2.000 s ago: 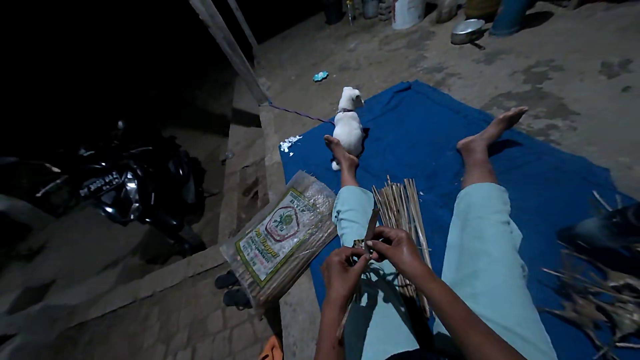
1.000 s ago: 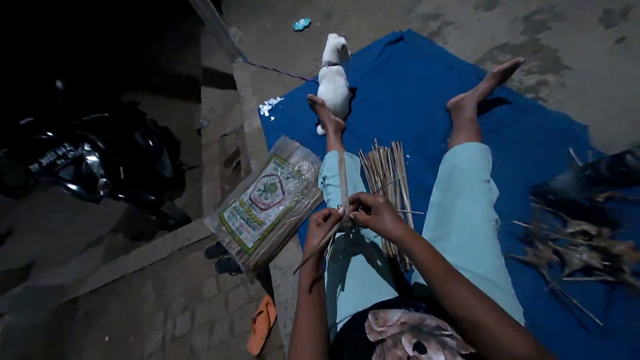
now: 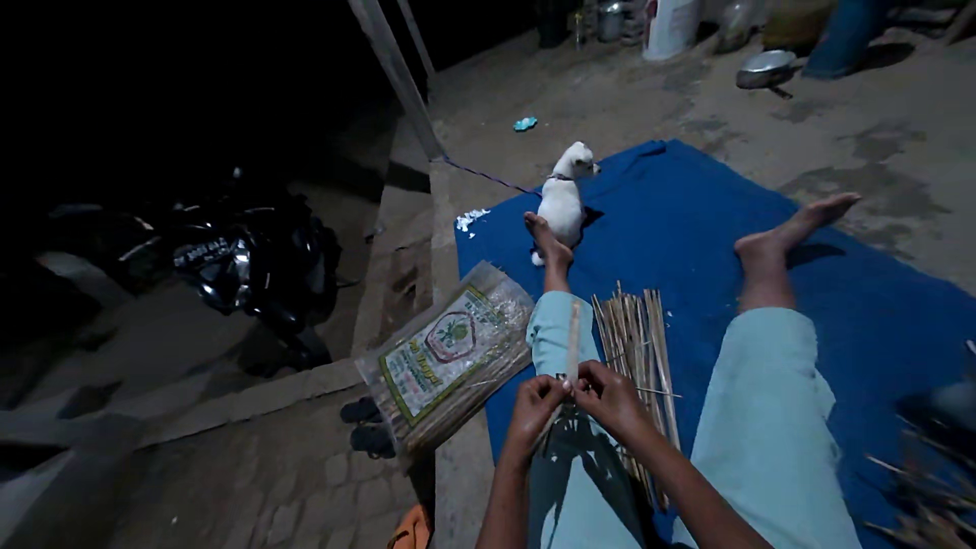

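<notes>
Above my left thigh, my left hand (image 3: 538,404) and my right hand (image 3: 608,396) meet fingertip to fingertip around a flat, pale strip (image 3: 574,339), which looks like dry plant material. The strip stands up from the fingers toward my left shin, and a darker part hangs below them. Exactly what the fingertips pinch is too small to tell. A bundle of thin dry sticks (image 3: 637,343) lies between my legs on the blue cloth (image 3: 656,206), close to my right forearm. One stick lies crosswise on it.
A printed plastic sack (image 3: 450,343) full of sticks lies left of my leg. A white dog (image 3: 563,202) on a cord (image 3: 488,177) sits by my left foot. Dry plant pieces (image 3: 926,488) lie at right. A motorcycle (image 3: 244,267), dark footwear (image 3: 370,438) and an orange sandal (image 3: 412,530) are at left.
The strip and the piece under it have turned in my fingers since a second ago, when the lower piece slanted out to the left. My hands remain together over my left leg. The view has shifted.
</notes>
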